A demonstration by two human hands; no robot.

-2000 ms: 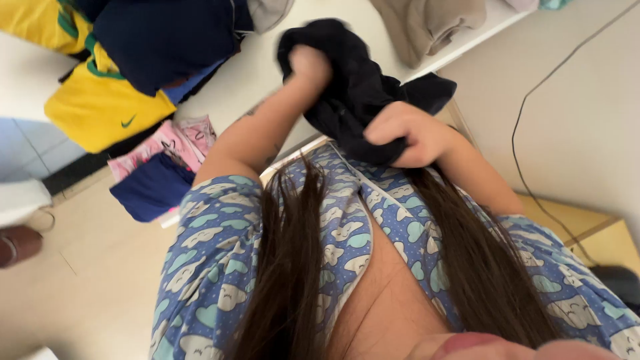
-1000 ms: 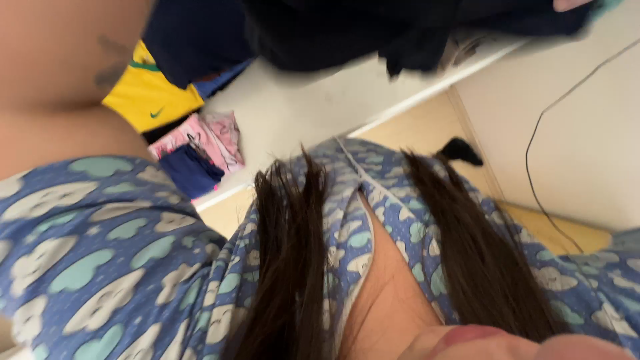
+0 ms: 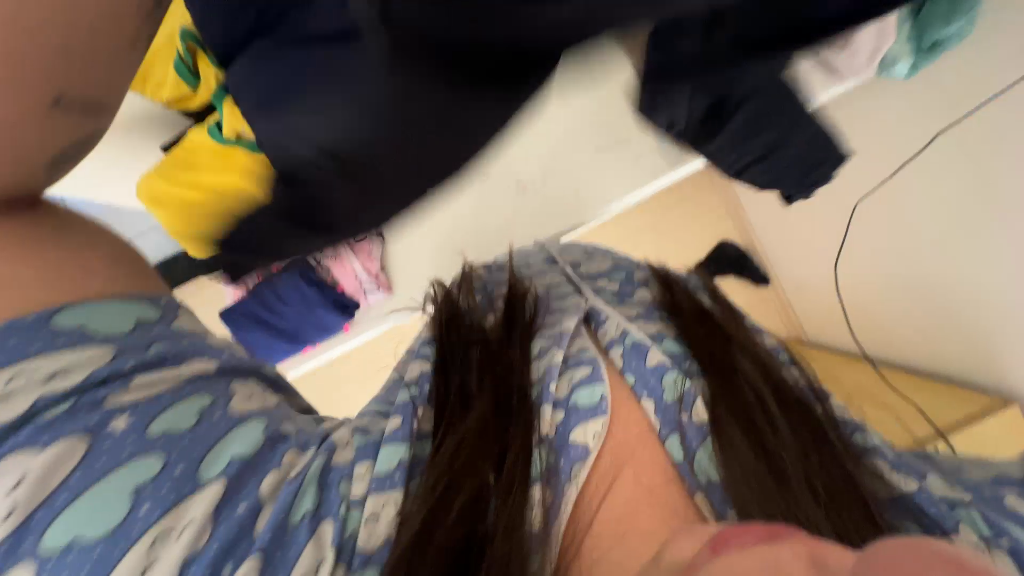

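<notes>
A dark garment hangs spread across the top of the view, blurred by motion, with a narrower part dangling at the right. Neither of my hands shows; both lie beyond the frame, so what they grip is hidden. Only a raised bare arm appears at the upper left. Behind the dark cloth lies a yellow garment with green trim. Below it, a folded navy cloth rests by a pink patterned garment near the edge of the white surface.
The white surface runs diagonally behind the cloth. At the upper right are pale and teal fabrics. A thin black cable hangs along the wall. A small black item is low beside the surface, near a yellowish wooden piece.
The dark garment, bunched between both hands two seconds ago, is now spread out and raised at the top. Both hands have moved up out of view.
</notes>
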